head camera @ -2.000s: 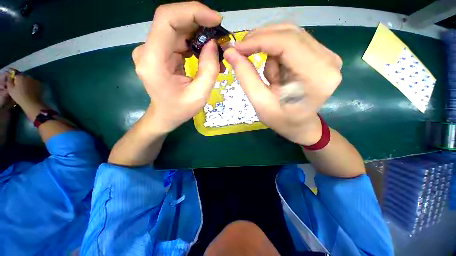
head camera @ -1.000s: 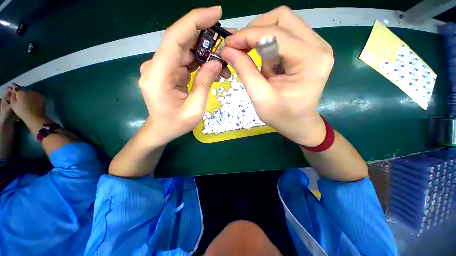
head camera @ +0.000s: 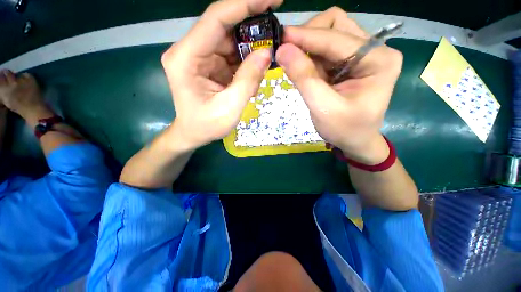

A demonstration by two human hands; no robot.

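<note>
My left hand (head camera: 208,80) holds a small black electronic unit (head camera: 256,35) between thumb and fingers. Its open face shows a circuit board, a small white patch and a yellow-orange part. My right hand (head camera: 343,80) holds silver-grey tweezers (head camera: 365,50) in its fingers, tip pointing up and right, away from the unit. Its thumb and index fingertip are at the unit's right edge. The yellow tray (head camera: 251,151) lies below my hands with a heap of small white pieces (head camera: 280,122), some with blue marks. My hands hide the tray's upper part.
A pale yellow label sheet (head camera: 461,88) lies right on the green bench (head camera: 400,159). The white rail (head camera: 114,50) curves behind, with small black units (head camera: 27,27) beyond it. Stacked clear trays (head camera: 474,231) and a spool (head camera: 505,169) are far right. A co-worker's arm (head camera: 48,128) is left.
My left hand has moved right and the unit is turned, its open face now showing more clearly. My right hand has shifted right; the tweezers now angle up and right.
</note>
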